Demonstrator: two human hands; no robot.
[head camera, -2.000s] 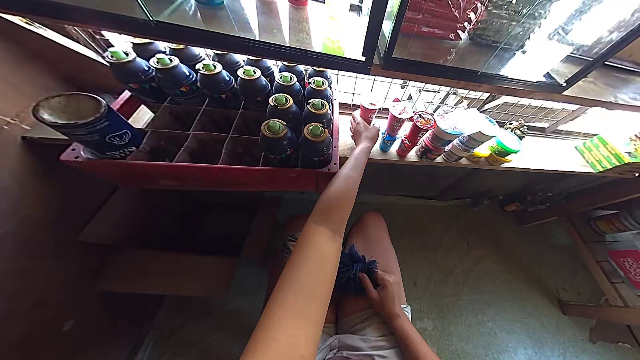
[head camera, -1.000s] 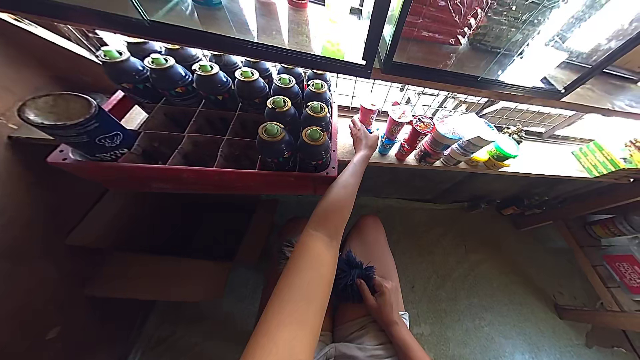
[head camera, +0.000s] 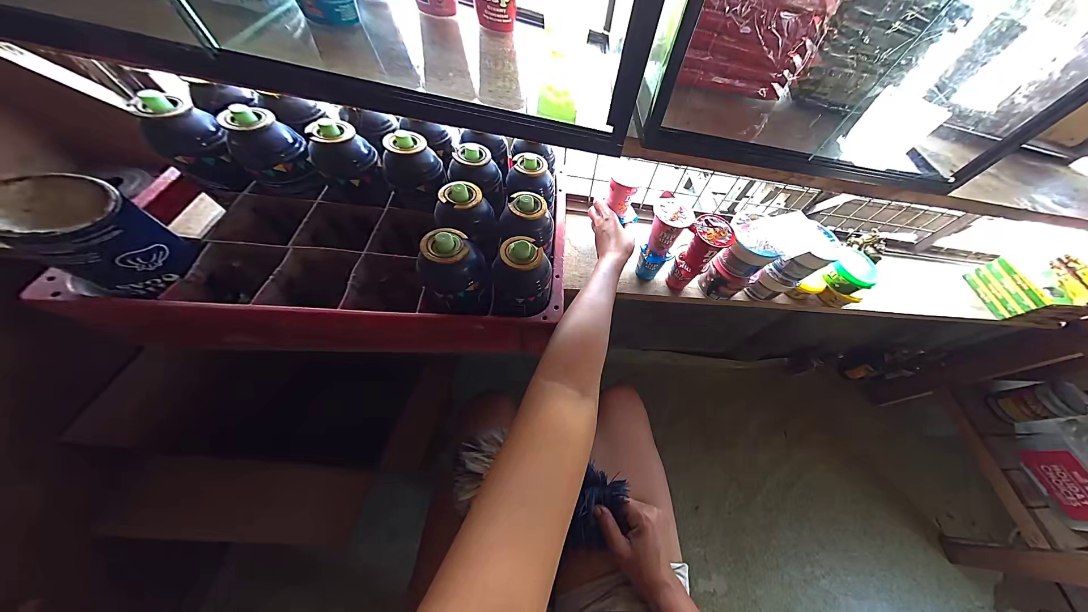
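Observation:
My left hand reaches up to the wooden shelf, its curled fingers around the lower part of the leftmost pink cup; a bit of blue shows beneath this cup, and the palm side is hidden. Right of it stand a stack of a pink and a blue cup, a red cup and several pale round tubs. Low over my lap, my right hand holds a dark blue fringed bundle, maybe a cloth or duster, partly behind my left forearm.
At left, a red divided crate holds dark bottles with green caps. A dark blue can leans at its left end. Black-framed glass cases stand above the shelf. Green-yellow packets lie at right, above a wooden rack.

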